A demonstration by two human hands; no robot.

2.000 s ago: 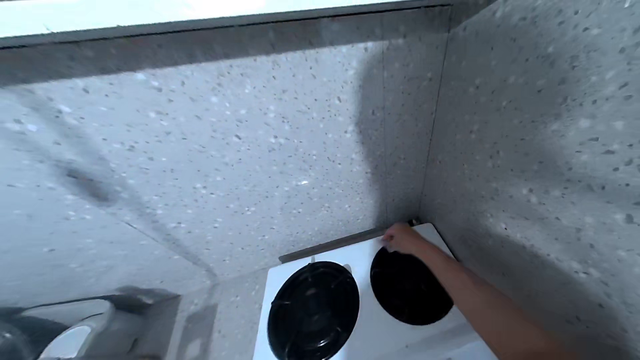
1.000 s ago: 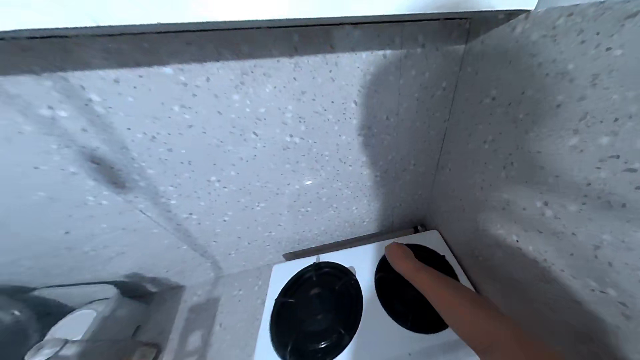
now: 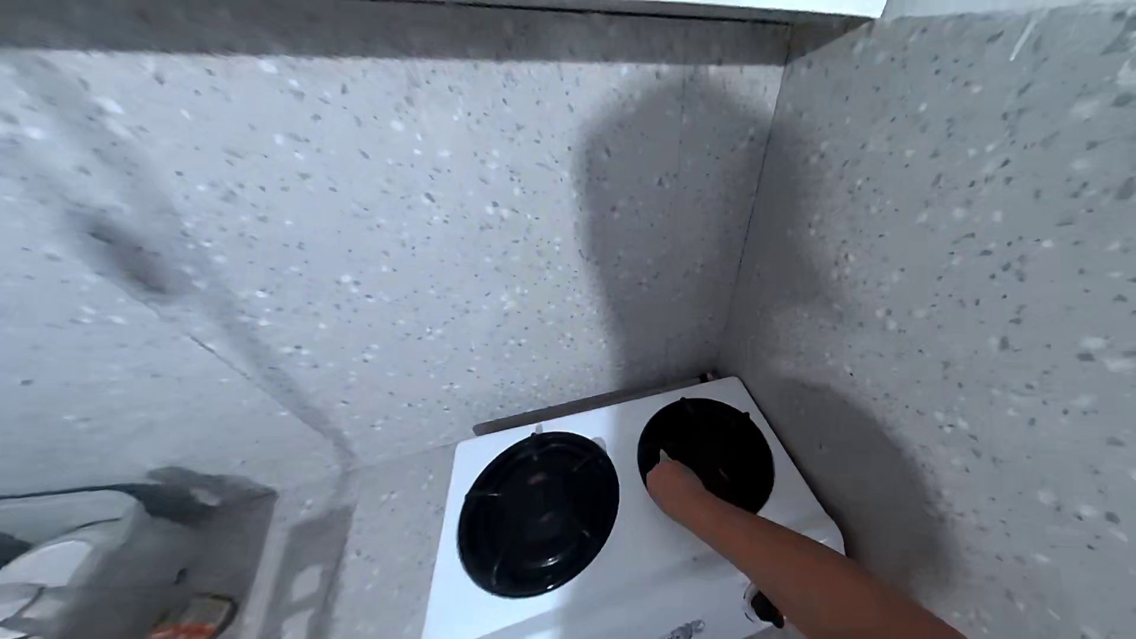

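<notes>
My right hand (image 3: pixel 674 484) reaches in from the lower right and rests over the left edge of the right black burner (image 3: pixel 710 448) of a white two-burner stove (image 3: pixel 621 550). A small pale bit shows at its fingertips; whether the hand holds something cannot be told, as the fingers are largely hidden. To the left lies the other black burner (image 3: pixel 539 515), round with short pan supports. A dark control knob (image 3: pixel 765 609) shows at the stove's front, beside my forearm. My left hand is not in view.
Speckled grey wall panels rise behind the stove (image 3: pixel 461 248) and at its right (image 3: pixel 976 293). A white shelf or cabinet edge (image 3: pixel 799 7) runs along the top. Whitish containers (image 3: pixel 71 559) stand at the lower left on the speckled counter (image 3: pixel 382 541).
My right hand has moved from the back edge of the right burner toward its left front side. The view has shifted somewhat.
</notes>
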